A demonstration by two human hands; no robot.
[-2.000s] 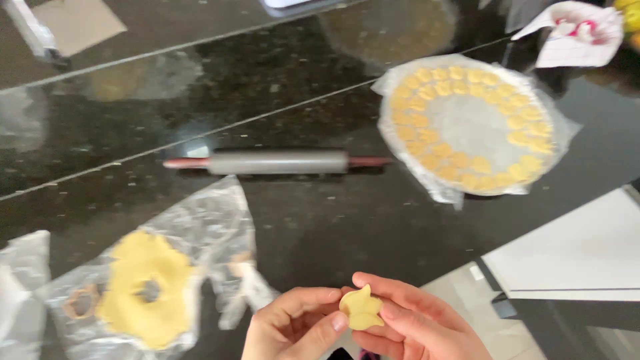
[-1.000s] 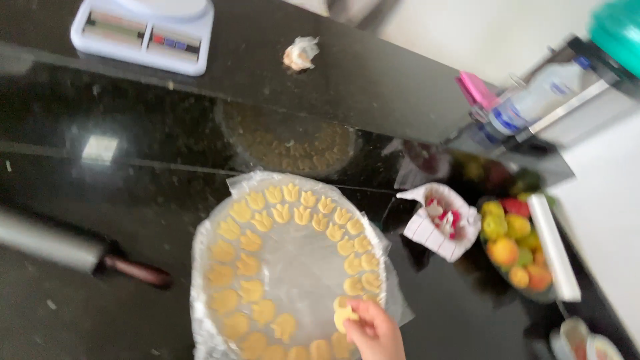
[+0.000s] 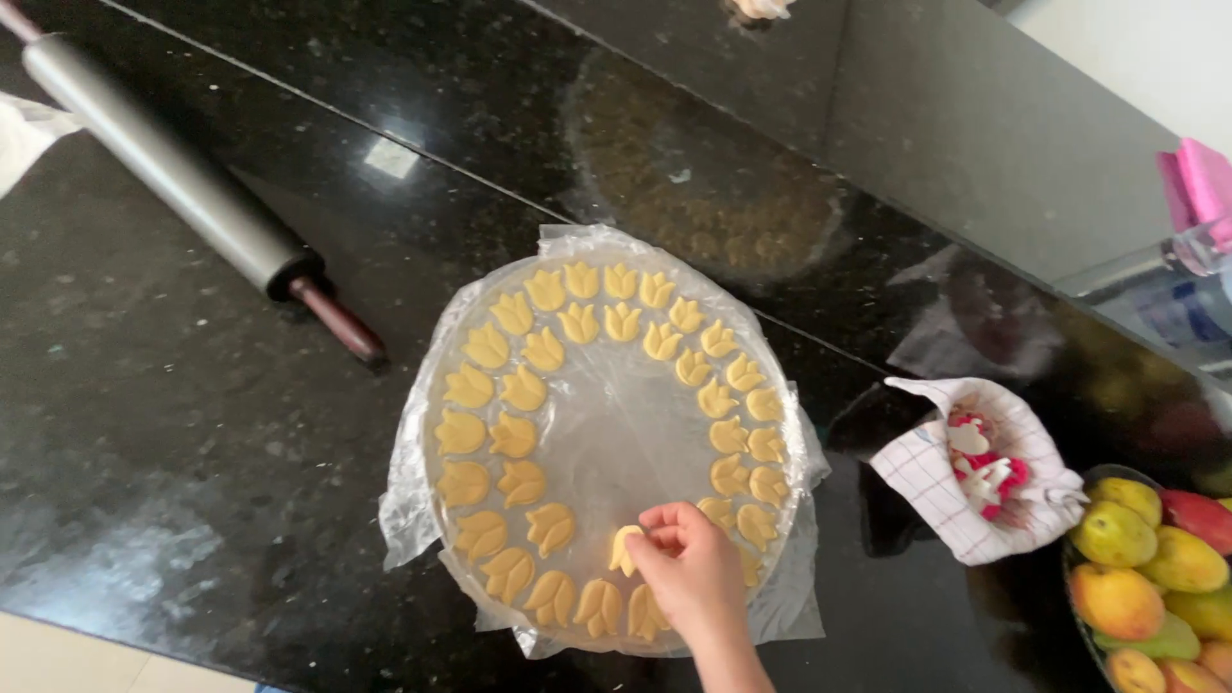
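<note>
My right hand (image 3: 695, 576) reaches in from the bottom over a round tray (image 3: 616, 423) covered in clear plastic film. Between its thumb and fingertips is a tulip-shaped dough piece (image 3: 626, 551), at the lower inner part of the ring; whether it touches the film I cannot tell. Tulip-shaped dough cutouts (image 3: 577, 322) lie around the tray, in two rows along much of the rim. The hand and wrist hide some pieces at the lower right. My left hand is out of the picture.
A rolling pin (image 3: 173, 168) lies on the black stone counter (image 3: 289, 462) at the upper left. Right of the tray are a cloth-lined container (image 3: 924, 472) with red and white cutters and a bowl of fruit (image 3: 1116, 597). A plastic bottle (image 3: 1169, 303) is at the right edge.
Two seconds ago both hands held a dough piece away from the tray. The right hand then came over the tray's lower right and has since moved inward. The view has swung toward the tray.
</note>
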